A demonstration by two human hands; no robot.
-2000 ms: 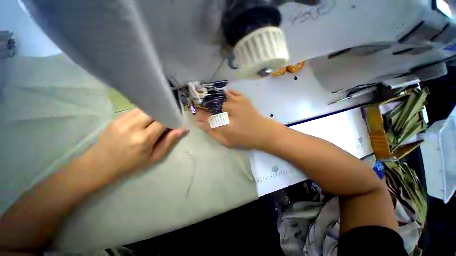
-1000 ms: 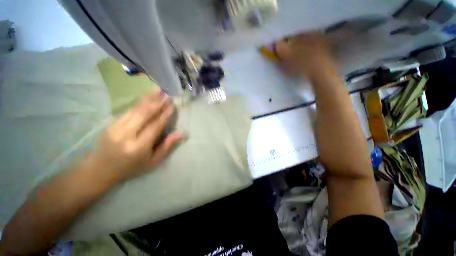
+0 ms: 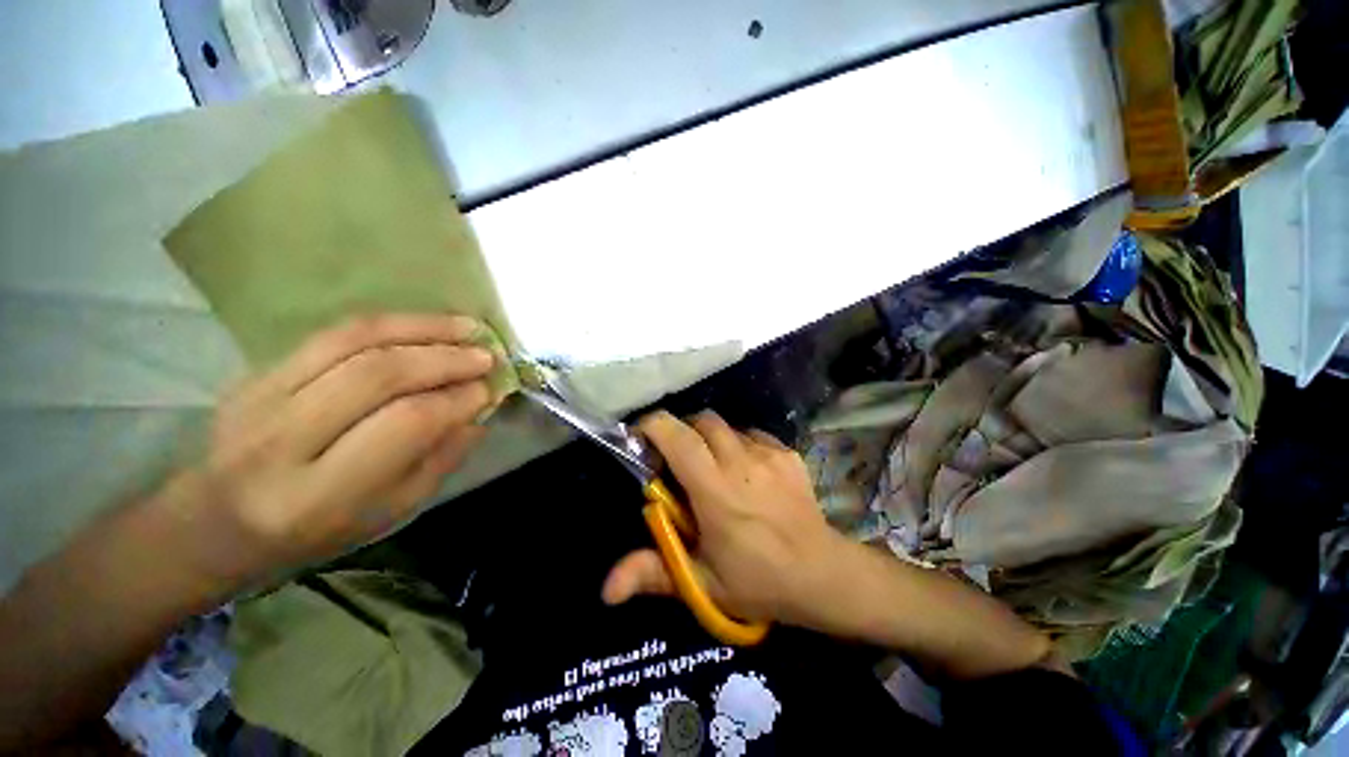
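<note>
My right hand [image 3: 740, 510] holds orange-handled scissors [image 3: 669, 540] at the table's front edge. Their metal blades point up and left and meet the corner of an olive cloth piece [image 3: 333, 222]. Whether the blades are closed is hard to tell. My left hand [image 3: 363, 429] pinches that olive corner just left of the blade tips. The olive piece lies on a pale grey-beige cloth [image 3: 89, 281], which spreads to the left and shows a narrow end right of the blades.
White table with a dark seam [image 3: 621, 148]; metal machine plate [image 3: 355, 37] at top left. Brown box [image 3: 1157, 119] with olive strips at right, white bin [image 3: 1302, 266] beyond. Heaped grey-beige pieces [image 3: 1065, 444] below the table edge; olive cloth [image 3: 355, 658] hangs near my lap.
The view has shifted down, and the machine head is out of it. My right hand has brought the scissors from the machine bed to the cloth. My left hand now pinches the olive corner.
</note>
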